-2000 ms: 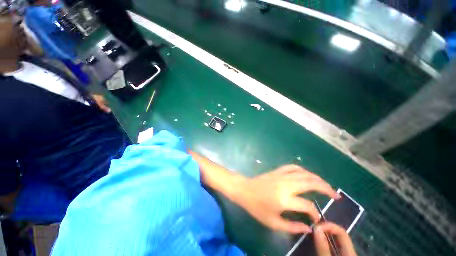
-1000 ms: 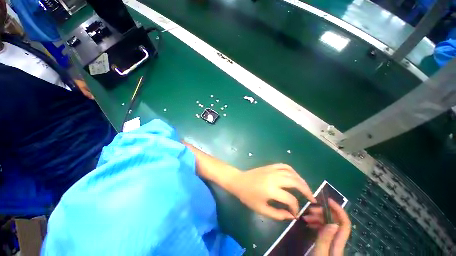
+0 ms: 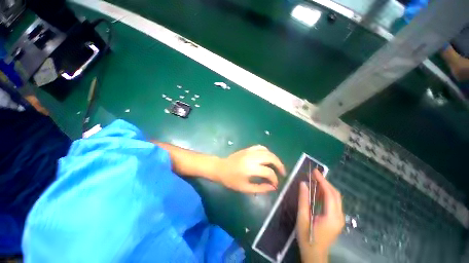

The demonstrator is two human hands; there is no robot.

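Note:
A long black sheet with a white border [image 3: 277, 226] lies on the green bench. My right hand [image 3: 321, 208] is over its right side and holds thin silver tweezers [image 3: 311, 205], points toward the sheet's far end. My left hand [image 3: 252, 169] is bent at the sheet's left edge, thumb and finger apart; I see nothing in it, though its fingertips are small and blurred. A small black rounded-square housing [image 3: 180, 109] with pale details lies farther off on the bench.
White scraps [image 3: 180, 93] lie around the housing. A thin stick [image 3: 92, 92] and a black fixture with a metal handle [image 3: 69, 59] are at left. A clear pocketed tray [image 3: 396, 205] is at right. A pale rail [image 3: 226, 68] and post [image 3: 380, 61] stand beyond. A person's dark sleeve [image 3: 31, 149] is at left.
The view has shifted, so bench things sit farther left. My hands have moved apart; the left fingers are off the sheet's middle, and more of the sheet shows.

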